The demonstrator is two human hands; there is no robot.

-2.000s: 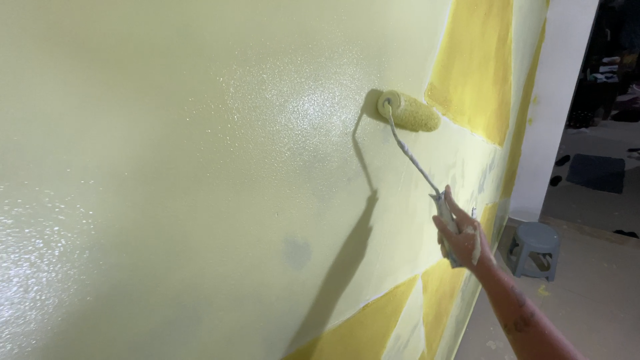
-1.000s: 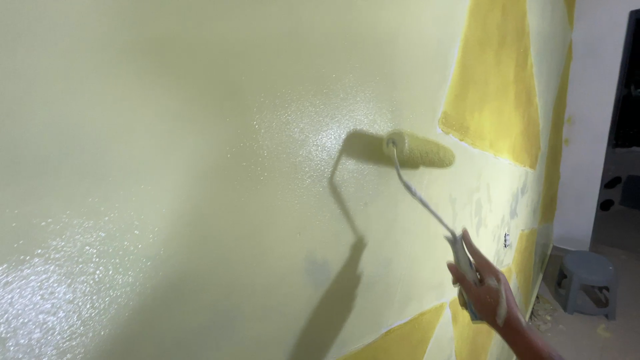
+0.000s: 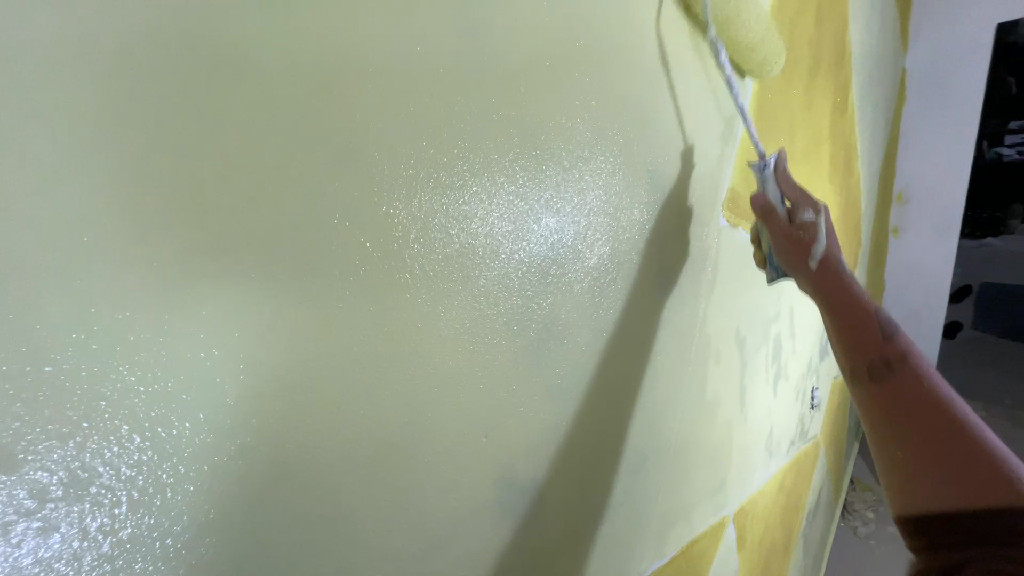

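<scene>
My right hand [image 3: 796, 228] grips the paint-smeared handle of a paint roller [image 3: 746, 40], and pale paint marks the back of the hand. The roller's fuzzy cover, coated in light yellow-green, lies at the wall near the top edge, partly cut off by the frame. Its bent metal frame runs down to the handle. Wet, glossy pale yellow-green paint covers much of the wall [image 3: 320, 200]. Beside the cover is a darker yellow painted shape [image 3: 808, 120]. My left hand is out of view.
More yellow shapes [image 3: 772, 504] are painted low on the wall, near a small wall fitting [image 3: 814, 398]. A white wall edge [image 3: 928, 176] and a dark opening stand at the right. Debris [image 3: 864, 508] lies on the floor below. The arm's shadow falls across the wall.
The roller in my right hand has moved up the wall, from below the large yellow shape to its upper left side. The grey stool seen earlier is out of view.
</scene>
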